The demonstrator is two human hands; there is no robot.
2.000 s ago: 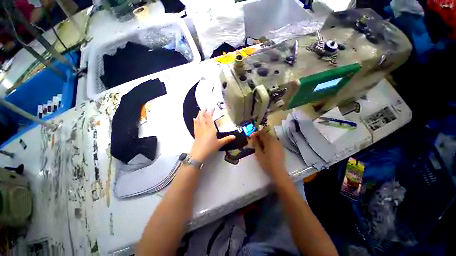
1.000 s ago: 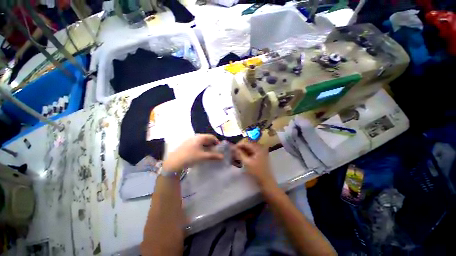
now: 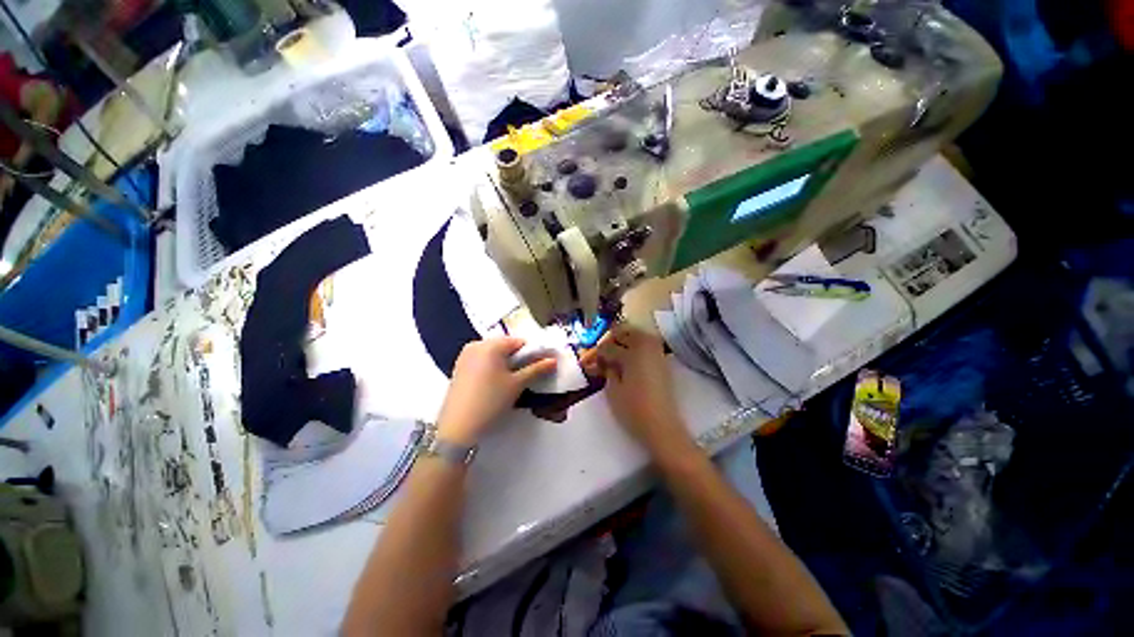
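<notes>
The cream sewing machine (image 3: 746, 162) stands over the work, with a bright blue part (image 3: 593, 331) at its needle. A light grey piece (image 3: 556, 362) lies at the needle over a black curved piece (image 3: 435, 305), which bends back to the left. My left hand (image 3: 483, 392) has thumb and fingers on the grey piece's left part. My right hand (image 3: 634, 377) has its fingertips pinched at the right edge of the pieces, just below the blue part. The fingertips hide the exact edge.
A fanned grey stack (image 3: 734, 330) is right of the needle. A thick black pile (image 3: 280, 348) and grey stack (image 3: 336, 479) are at left. A white basket (image 3: 187, 212) of black pieces stands behind. A pen (image 3: 815, 288) lies on paper at right. Dark and grey pieces hang below the table edge.
Both hands were off the needle, together over a pale piece in front of it; they have moved up to the needle with a light grey piece. The camera view has shifted.
</notes>
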